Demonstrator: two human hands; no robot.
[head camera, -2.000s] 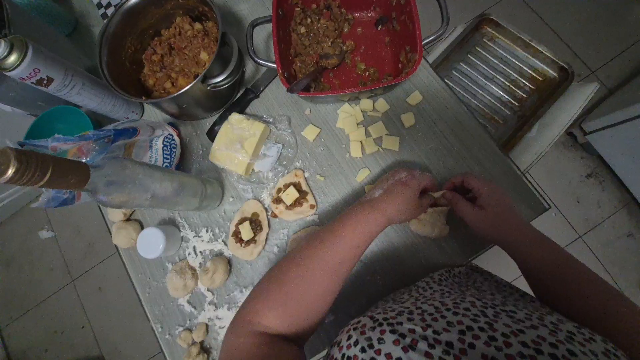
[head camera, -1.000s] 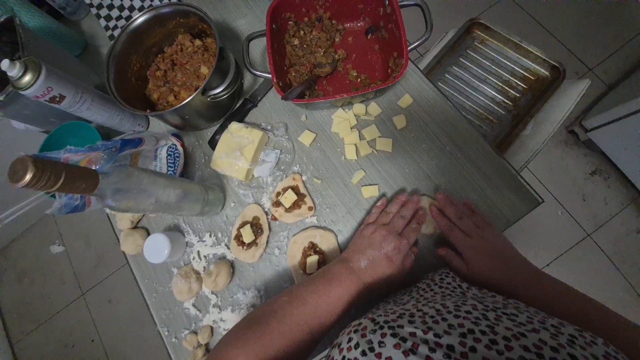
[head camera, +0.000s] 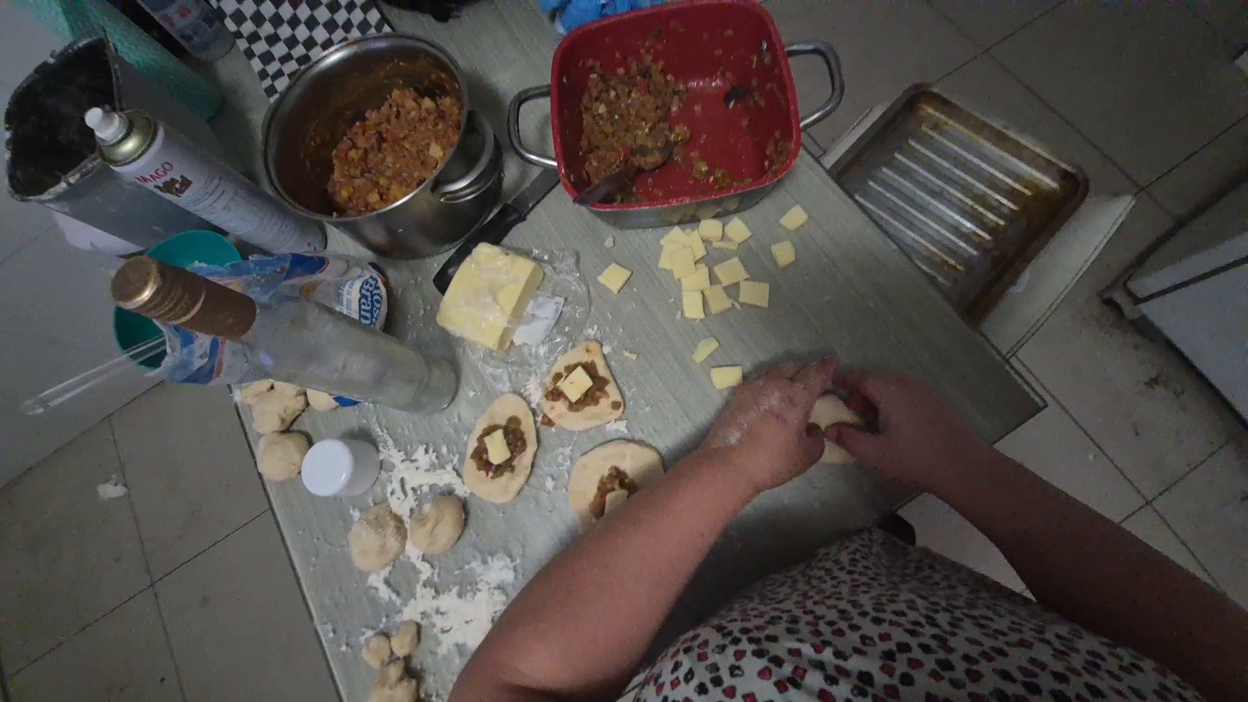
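Note:
My left hand (head camera: 775, 424), dusted with flour, and my right hand (head camera: 892, 424) meet over a piece of dough (head camera: 834, 414) near the table's right corner, their fingers gripping its edges. Whether filling lies inside it cannot be seen. To the left lie flat dough rounds: one (head camera: 526, 453) and another (head camera: 612, 405) each bear meat filling with a cheese square on top, and a third (head camera: 585, 466) is partly hidden under my left forearm. Cheese squares (head camera: 717, 297) are scattered beyond my hands, near a block of cheese (head camera: 512, 283) on plastic wrap.
A steel pot (head camera: 278, 136) and a red square pan (head camera: 721, 117) hold filling. A glass bottle (head camera: 341, 351), a spray can (head camera: 195, 180), a white-lidded jar (head camera: 339, 467) and dough balls (head camera: 377, 536) stand at left. A knife handle (head camera: 487, 234) lies behind the cheese. A metal baking tray (head camera: 960, 190) is at right.
My hands lay flat over the dough one second ago; now their fingers are curled around its edges. The third filled round is partly covered by my left forearm.

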